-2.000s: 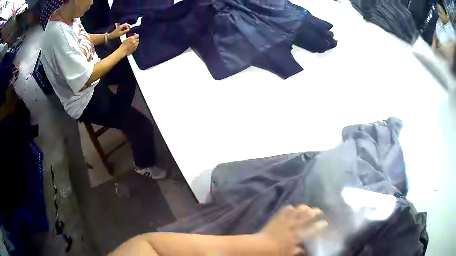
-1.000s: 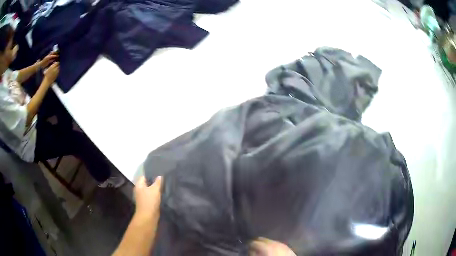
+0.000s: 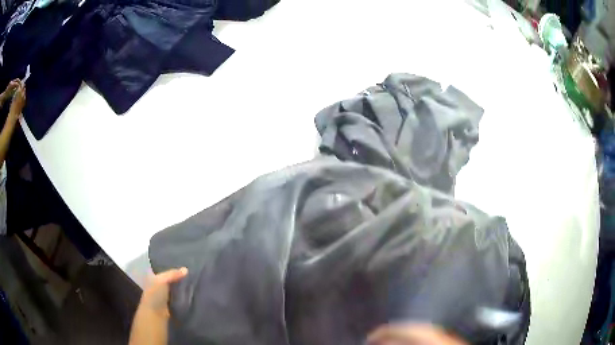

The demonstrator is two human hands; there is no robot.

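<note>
A large dark-grey garment [image 3: 350,249] lies spread in front of me, its shiny lining showing and a bunched matte part [image 3: 418,128] at its far end. My left hand [image 3: 162,286] is at its left edge, thumb on top of the cloth and fingers hidden beneath, pinching the edge. My right hand [image 3: 415,334] is blurred and cut off by the bottom edge of the picture. It is over the lower part of the garment; its fingers and grip are hidden. A blurred pale patch shows on the cloth to its right; I cannot tell what it is.
The garment lies on a white table [image 3: 202,145]. Navy garments [image 3: 128,54] lie at the far left, with another person's hands [image 3: 15,98] beside them. A small green fan [image 3: 553,34] and other items stand at the far right. The table's left edge drops to a dark floor.
The view has turned right. The garment was bunched and is now spread wider. My left hand has gone from over the cloth to its left edge; my right hand came in at the bottom.
</note>
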